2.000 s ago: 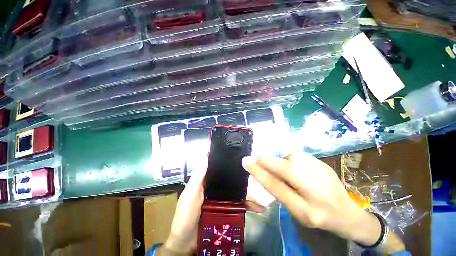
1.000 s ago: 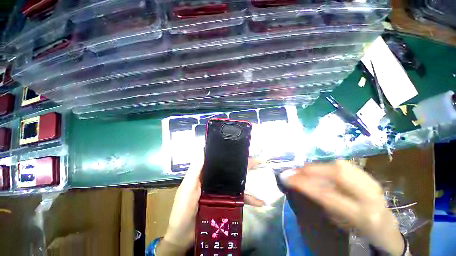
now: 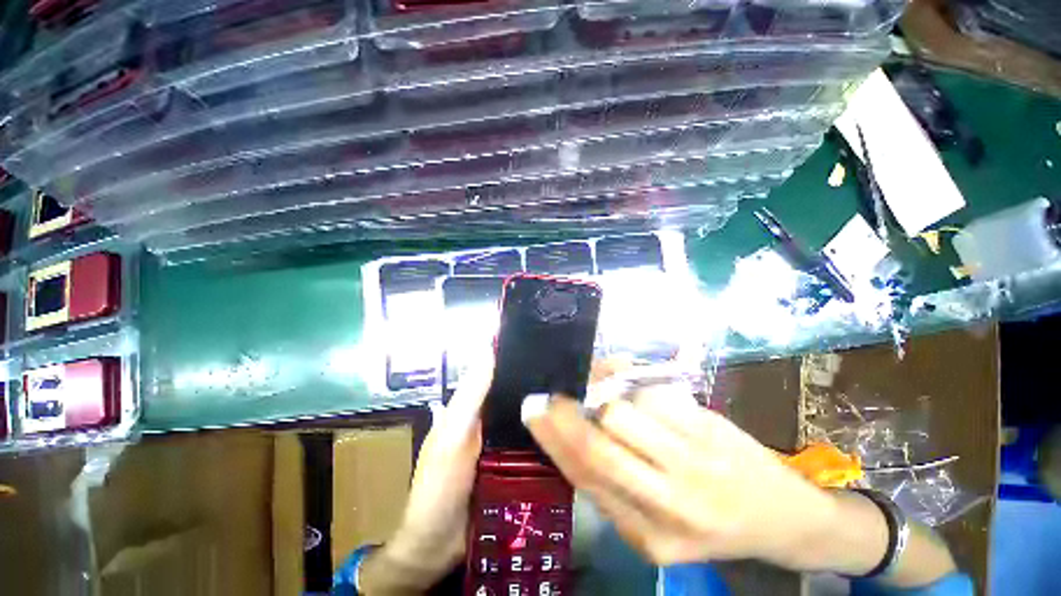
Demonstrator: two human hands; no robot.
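An open dark red flip phone [image 3: 520,495] stands in the middle of the view, black screen at the top and keypad below. My left hand [image 3: 436,489] holds it from its left side and from behind. My right hand [image 3: 686,466] is over the lower part of the screen, its fingertips together at the glass. A small white piece shows at the fingertips; whether it is cloth or a finger cover I cannot tell. A bright white sheet with black-framed lenses [image 3: 413,332] lies behind the phone.
A tall stack of clear blister trays [image 3: 465,151] fills the back. A tray at left holds closed red phones [image 3: 93,285]. At right are white paper [image 3: 902,151], dark tweezers [image 3: 803,254] and a translucent bottle [image 3: 1006,242]. A box with clear film [image 3: 942,495] and an orange handle [image 3: 826,463] is lower right.
My right hand was away from the phone at lower right a second ago and is now back at the screen. The phone has shifted slightly right, still in my left hand.
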